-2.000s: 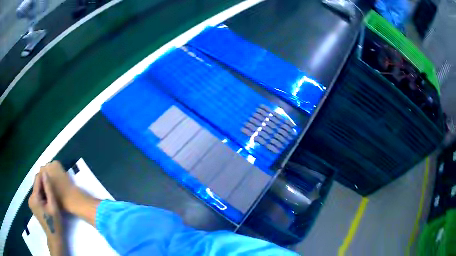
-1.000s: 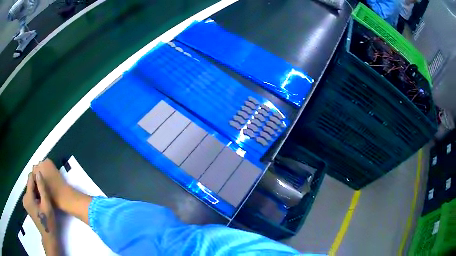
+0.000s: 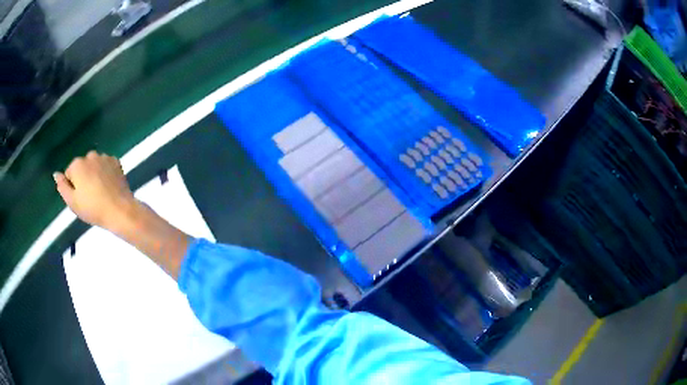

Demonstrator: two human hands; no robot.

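My right hand [image 3: 98, 188] is at the left over the conveyor's white edge, its fingers curled in a loose fist; nothing shows in it. My left hand is out of view. The white work sheet [image 3: 143, 301] lies below my right hand and forearm, with black tape tabs [image 3: 163, 176] at its corners. Grey rectangular adhesive pads [image 3: 346, 185] lie in a column on blue release film [image 3: 260, 113]. Small curved adhesive pads [image 3: 442, 162] lie in rows on the film beside it. A separate blue film strip [image 3: 459, 83] shows no pads.
The green conveyor [image 3: 169, 75] curves along the far side. A dark small parts bin [image 3: 482, 301] with clear film is under the bench edge. A dark-green component crate [image 3: 610, 203] stands at the right; red-wired parts show at its top. A pale object [image 3: 129, 16] lies at the upper left.
My two hands were together at the left; now only my right shows, raised away from the sheet with the arm extended. The view has shifted, showing more of the white sheet.
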